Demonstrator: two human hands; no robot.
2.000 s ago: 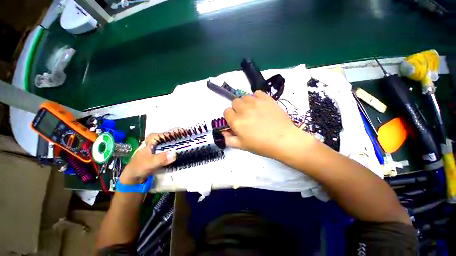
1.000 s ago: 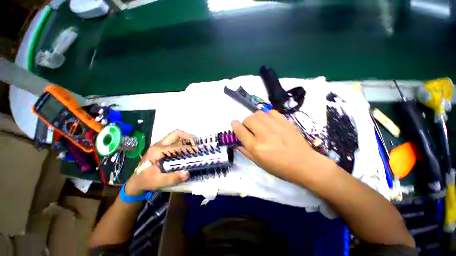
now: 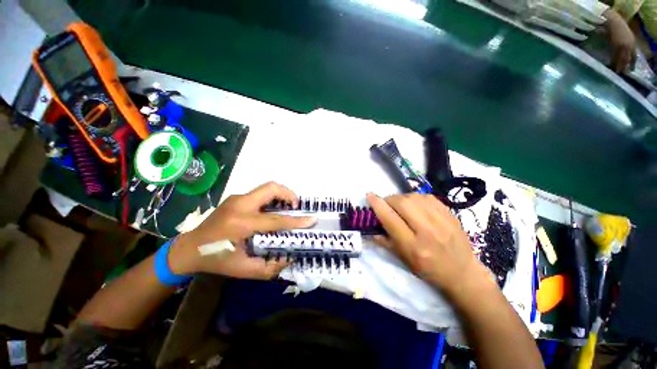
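The silver-grey brush barrel [image 3: 310,243] with black bristles lies level over the white cloth's front part. My left hand [image 3: 230,234] holds it at its left end, thumb on top and fingers around it. My right hand [image 3: 425,241] grips a dark bristle strip with magenta-pink teeth [image 3: 360,218] at the barrel's right end; its left end is at the barrel's upper side, and the rest is hidden by my fingers. Behind my right hand lie the black handle housing [image 3: 436,155], a grey shell piece [image 3: 391,160] and a black cord loop [image 3: 468,192].
Left are an orange multimeter [image 3: 94,108] and a green-and-white solder spool [image 3: 163,157]. Right are a dark pile of small parts [image 3: 499,241], an orange scraper [image 3: 551,292], a long black tool [image 3: 578,277] and a yellow-headed hammer [image 3: 607,232]. A person's hand [image 3: 619,39] shows across the green conveyor [image 3: 302,58].
The view has shifted and turned. My left hand has moved further along the barrel, its thumb now across the top. More of the magenta-toothed strip shows, lying along the barrel's upper side.
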